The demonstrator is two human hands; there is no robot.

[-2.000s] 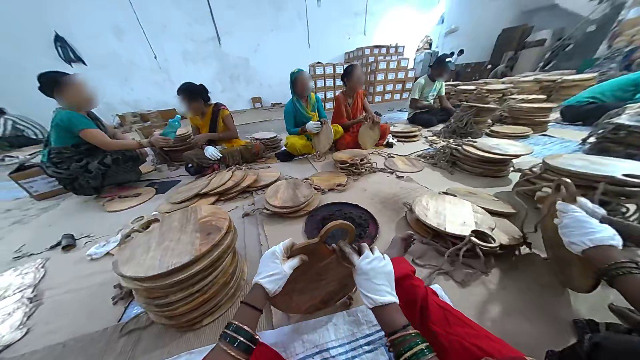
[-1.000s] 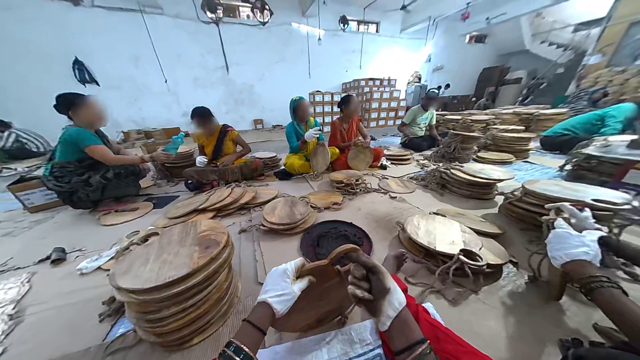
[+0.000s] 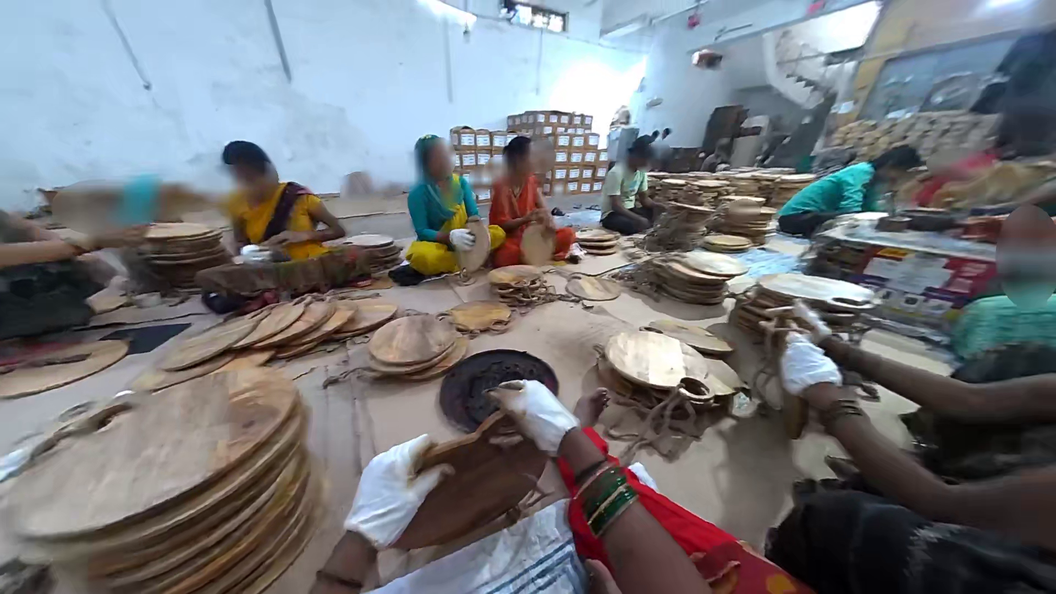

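Observation:
A round wooden board (image 3: 478,487) stands tilted over my lap. White-gloved, my left hand (image 3: 396,491) grips its left edge between thumb and fingers. My right hand (image 3: 536,412), also in a white glove, is at the board's upper edge near the handle; whether its fingers grip the board or a cloth is blurred. Just beyond the board lies a round dark tray (image 3: 499,375) with dark stuff in it. A striped white cloth (image 3: 511,557) covers my lap.
A tall stack of round boards (image 3: 165,454) stands at my left. More boards with cords (image 3: 656,359) lie to the right. A co-worker's gloved hands (image 3: 808,359) hold a board at the right. Several people sit farther back, near stacked cartons (image 3: 561,153).
My right hand has moved from the board's near face to its upper edge, by the tray. The left hand keeps hold of the board's left side. The view has shifted.

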